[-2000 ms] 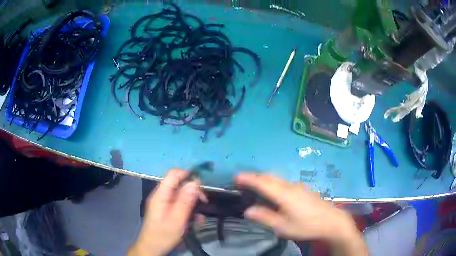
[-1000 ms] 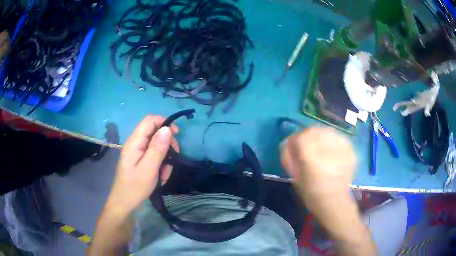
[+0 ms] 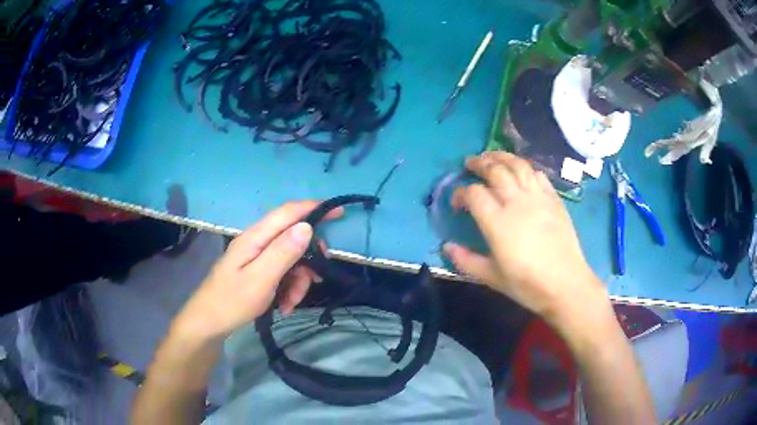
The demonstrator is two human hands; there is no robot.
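Note:
My left hand (image 3: pixel 270 257) is closed on the upper left end of a black padded headband (image 3: pixel 344 390), which hangs over my lap. A slim dark inner strip (image 3: pixel 344 200) curves out from my left fingers over the bench edge. A thin dark wire (image 3: pixel 369 232) runs near its end tab, and thin parts cross inside the band. My right hand (image 3: pixel 523 228) is above the bench, left of the press base, with fingers bent around a blurred thin curved strip (image 3: pixel 438 203).
Strip pile (image 3: pixel 290 75) at upper centre; blue parts tray (image 3: pixel 124 104) at left. Pen-shaped tool (image 3: pixel 471 66) lies left of the green press base (image 3: pixel 500 108) and white crescent fixture (image 3: pixel 581 116). Blue side cutters (image 3: pixel 621 224) and stacked black bands (image 3: pixel 718 212) are at right.
The left hand has moved right with the headband's upper end. The right hand has shifted slightly up, its fist now opened into bent, spread fingers. The thin wire's position has changed.

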